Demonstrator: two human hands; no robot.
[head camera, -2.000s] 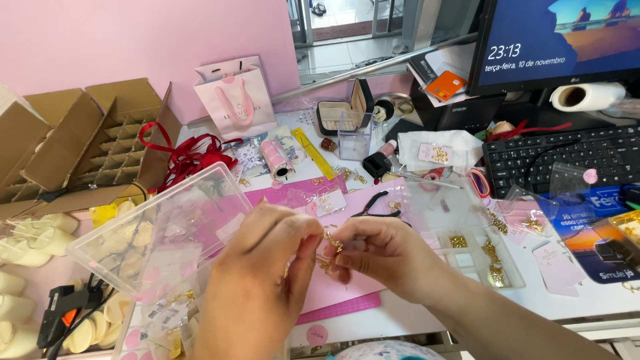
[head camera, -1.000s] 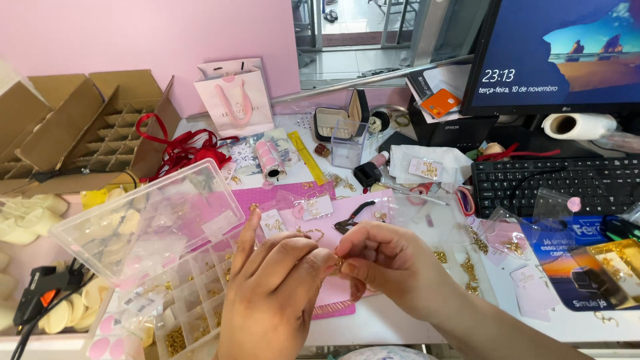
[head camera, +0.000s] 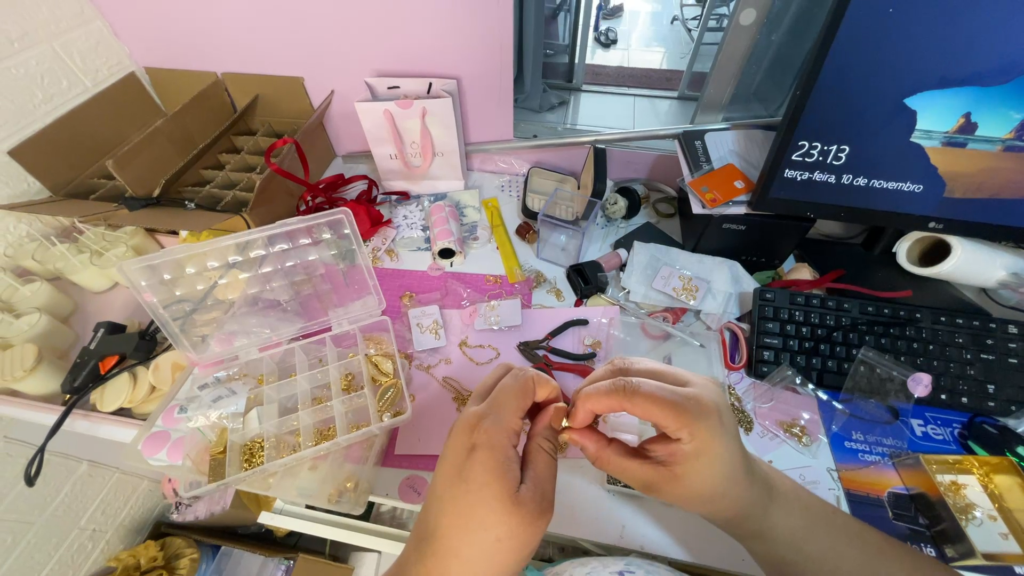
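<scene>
My left hand (head camera: 504, 448) and my right hand (head camera: 664, 432) meet fingertip to fingertip over the pink mat (head camera: 416, 424). Between them they pinch a small gold-coloured jewelry piece (head camera: 565, 424), mostly hidden by the fingers. Just beyond lie black-handled pliers (head camera: 552, 340) and red-handled pliers (head camera: 564, 368), partly covered by my right hand. A gold chain bracelet (head camera: 478, 350) and a longer gold chain (head camera: 452, 388) rest on the mat left of the pliers. At the left, a clear compartment box (head camera: 308, 400) with its lid up holds gold findings.
Around the mat are jewelry on a card (head camera: 428, 328), a yellow packet (head camera: 502, 240), an open jewelry case (head camera: 552, 192) and scissors (head camera: 734, 346). A keyboard (head camera: 880, 344) and monitor (head camera: 896, 120) stand right. A hot glue gun (head camera: 112, 356), candles (head camera: 40, 312) and a divided cardboard box (head camera: 232, 160) are left.
My left hand's raised, spread fingers have curled in toward my right hand. Both hands now sit lower in view, so the pliers and chains show more fully.
</scene>
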